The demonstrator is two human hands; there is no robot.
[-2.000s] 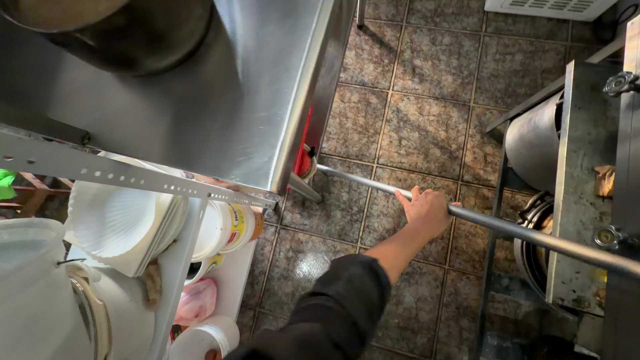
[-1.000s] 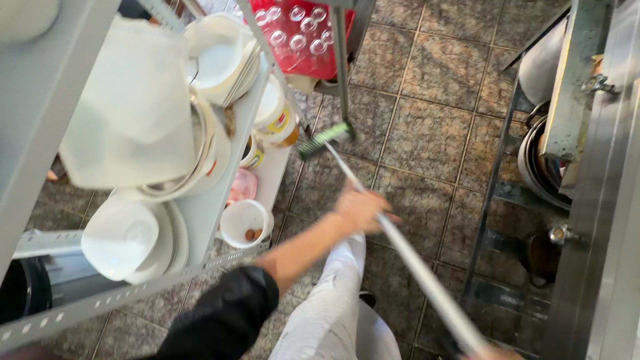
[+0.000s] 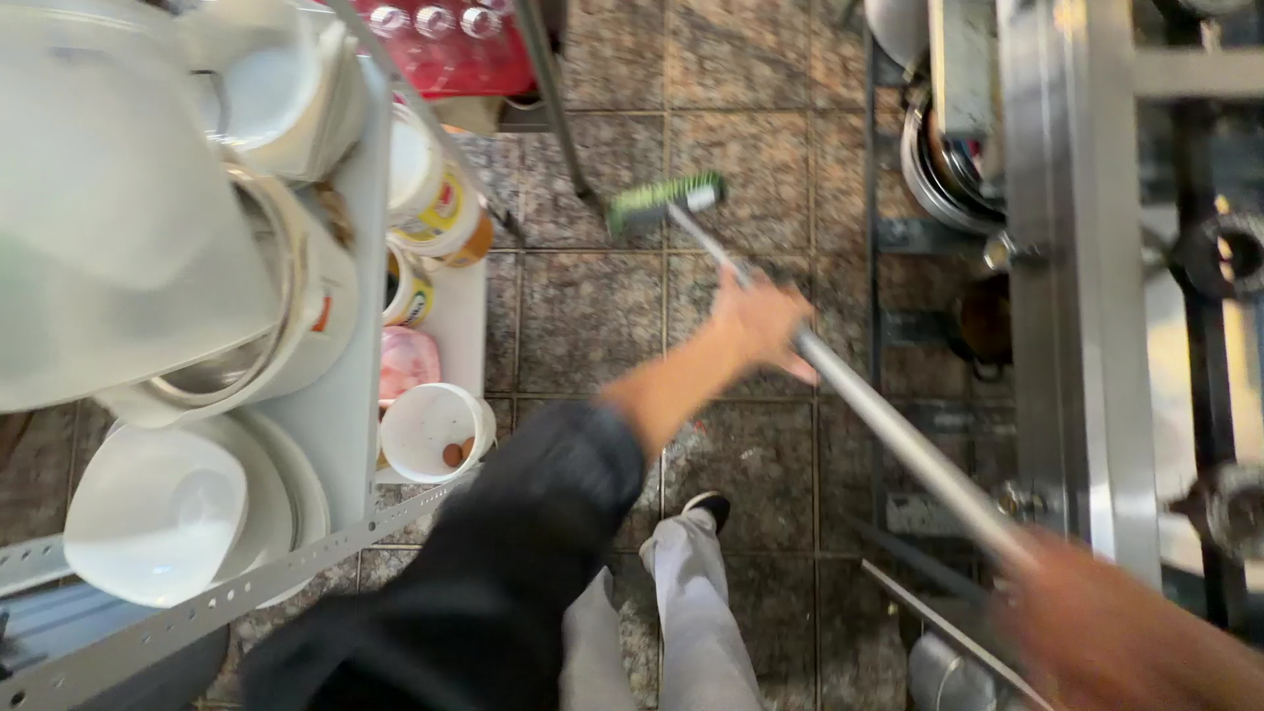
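A broom with green bristles [image 3: 667, 200] rests its head on the brown tiled floor [image 3: 592, 326], beside a metal table leg. Its long metal handle [image 3: 899, 434] slants down to the lower right. My left hand [image 3: 760, 321] is around the handle, not far above the broom head, below a dark sleeve. At the lower right my right hand [image 3: 1096, 612], blurred, grips the upper part of the same handle.
Left stands a metal shelf [image 3: 360, 444] with white bowls [image 3: 158, 509], a big translucent tub [image 3: 109, 217] and a white bucket [image 3: 434, 432]. A red crate [image 3: 444, 59] holds glass bottles at the top. A steel stove [image 3: 1076, 326] with pots below it lines the right. My feet are below.
The broom head, hidden in the oldest frame, has come into view by the table leg. My right hand shows more fully at the lower right. The view has shifted greatly.
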